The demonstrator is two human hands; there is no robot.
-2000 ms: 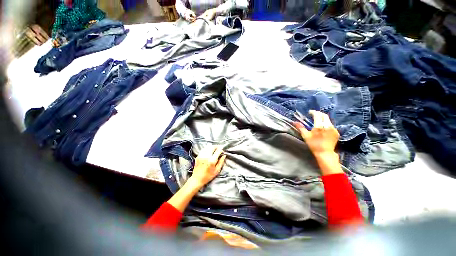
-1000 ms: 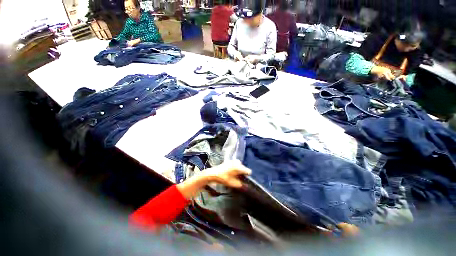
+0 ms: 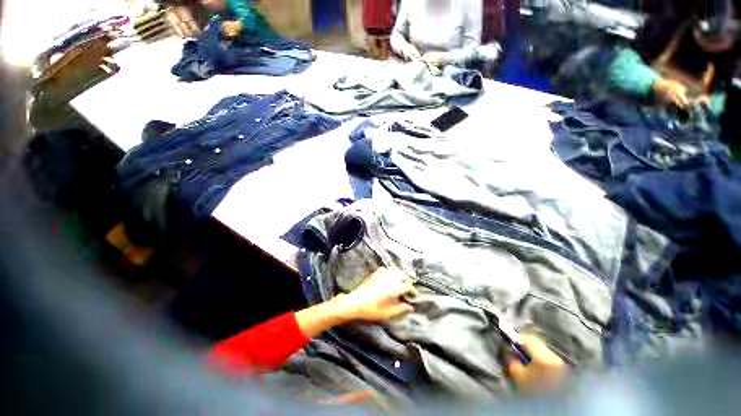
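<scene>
A denim garment (image 3: pixel 479 268), pale grey inside out with dark blue edges, lies over the near table edge. A rolled dark blue loop is at its left end. My left hand (image 3: pixel 380 295), in a red sleeve, pinches the cloth near that loop, fingers closed. My right hand (image 3: pixel 538 362) is lower right, blurred and partly cut off by the dark rim. It holds a small dark tool, seemingly thread snips (image 3: pixel 517 349), pointing up-left over the garment's seam. A few pale dots show on the dark strip near the bottom.
Another pale inside-out garment (image 3: pixel 520 195) lies just beyond. A dark blue garment (image 3: pixel 236 150) is at left, a dark pile (image 3: pixel 682 187) at right. A black phone (image 3: pixel 449 119) lies on the white table (image 3: pixel 268 199). People handle denim at the far side.
The garment has gone from its dark blue side showing to its pale inside lying spread. My left hand still grips cloth. My right hand has moved slightly left, and the tool now shows.
</scene>
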